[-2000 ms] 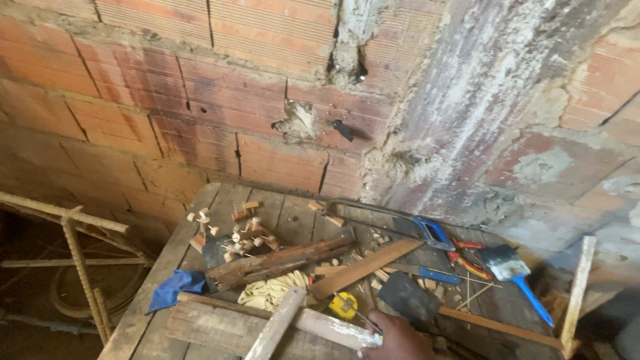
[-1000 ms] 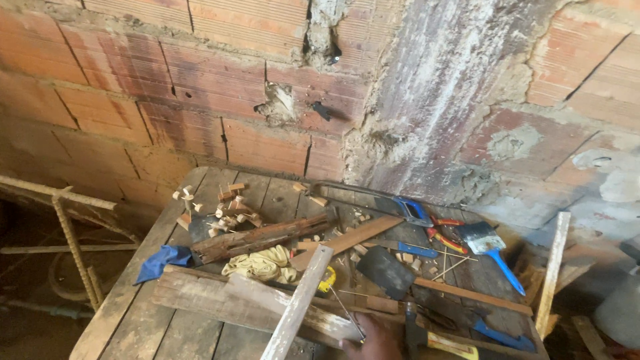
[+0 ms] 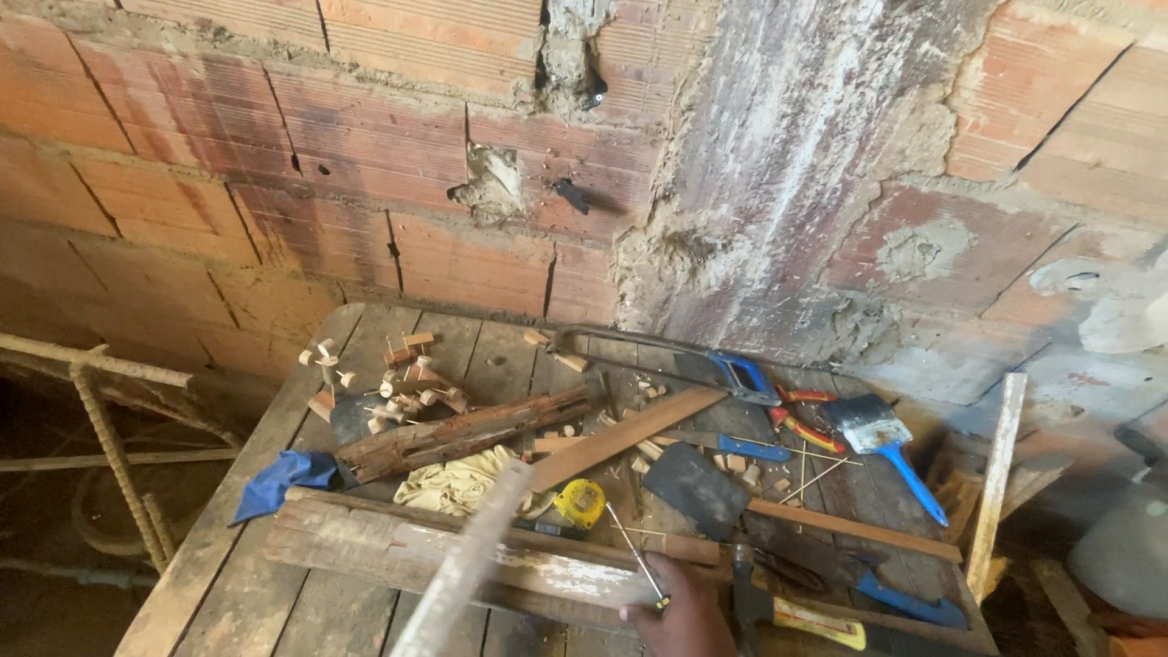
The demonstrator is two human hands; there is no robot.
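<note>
At the bottom of the head view, my right hand (image 3: 684, 607) grips a thin metal-shafted tool (image 3: 634, 547), likely a screwdriver, its shaft pointing up and left. Beneath it lies a weathered wooden board (image 3: 438, 557) with flaking white paint. A pale wooden strip (image 3: 465, 566), blurred, rises from the bottom edge in front of the board; what holds it cannot be seen. My left hand does not show. Just above the tool sits a yellow tape measure (image 3: 579, 504). A hammer (image 3: 794, 616) with a yellow and black handle lies right of my hand.
The plank table (image 3: 210, 575) stands against a brick wall (image 3: 347, 182). On it are a hacksaw (image 3: 744, 376), red-yellow pliers (image 3: 808, 429), a paintbrush (image 3: 903, 465), a cream cloth (image 3: 447, 484), a blue cloth (image 3: 287, 479), rough wood (image 3: 465, 433) and small wooden pieces (image 3: 401, 392). Rebar (image 3: 109, 447) stands at left.
The pale strip has shifted relative to the board and now stands more in front of it. The thin tool in my right hand points up more steeply than two seconds ago.
</note>
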